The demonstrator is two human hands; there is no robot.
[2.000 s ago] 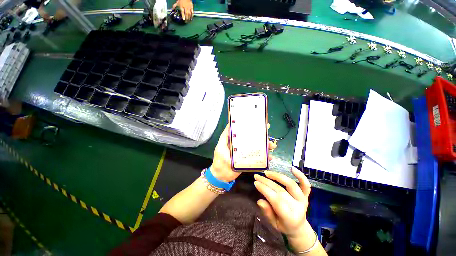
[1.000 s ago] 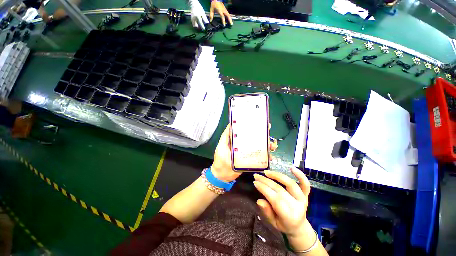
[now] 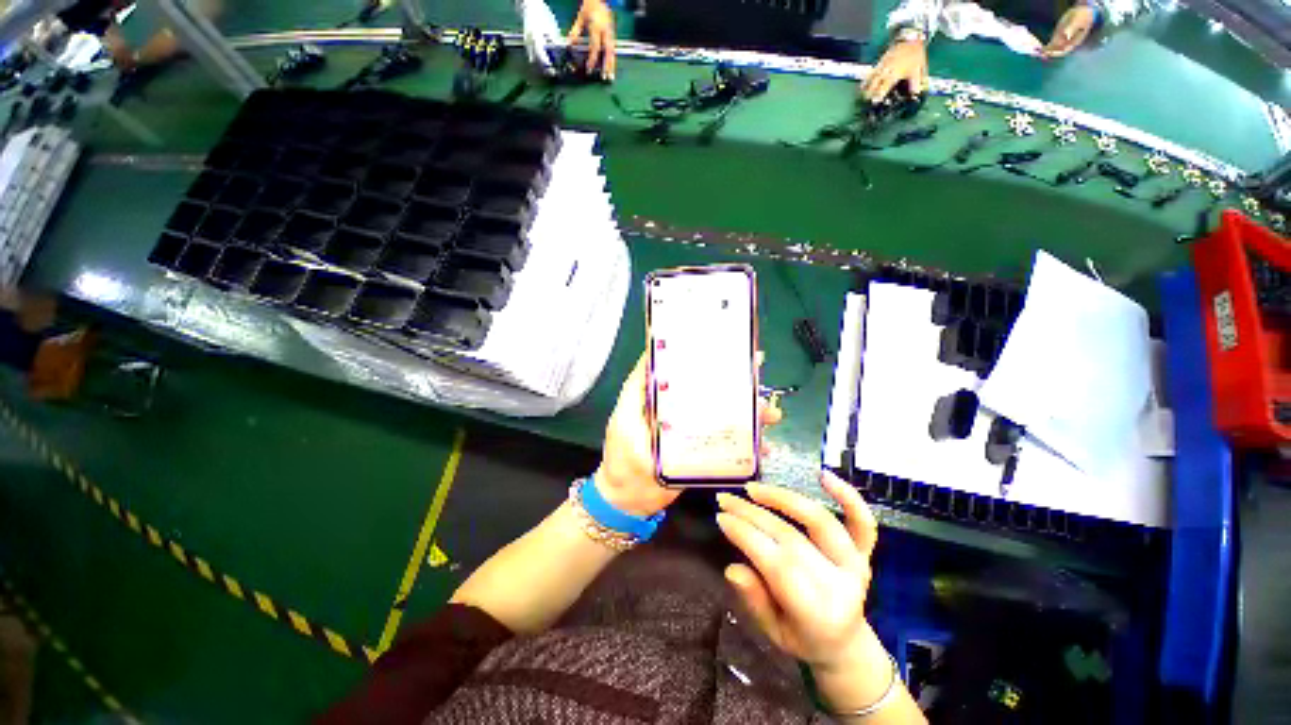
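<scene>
My left hand (image 3: 633, 439) holds a smartphone (image 3: 702, 375) upright, with its screen lit white and small red marks down its left side. My fingertips show at the phone's right edge. My right hand (image 3: 804, 564) is just right of and below the phone, empty, with fingers apart and slightly bent. It does not touch the screen. A small black corded unit (image 3: 808, 339) lies on the green bench right of the phone, its thin cable partly hidden behind my left hand.
Stacked black trays (image 3: 371, 213) stand left. A right-hand tray (image 3: 977, 499) bears white sheets (image 3: 1079, 361) and black housings (image 3: 954, 414). A blue bin (image 3: 1198, 567) and red bin (image 3: 1243, 333) are at right. Across the line, other people's hands (image 3: 898, 68) touch corded units (image 3: 715, 88).
My hands and phone keep their place. Across the line, another person's hand has come in at the upper right, and the gloved and bare hands have shifted. Units on the line have moved left.
</scene>
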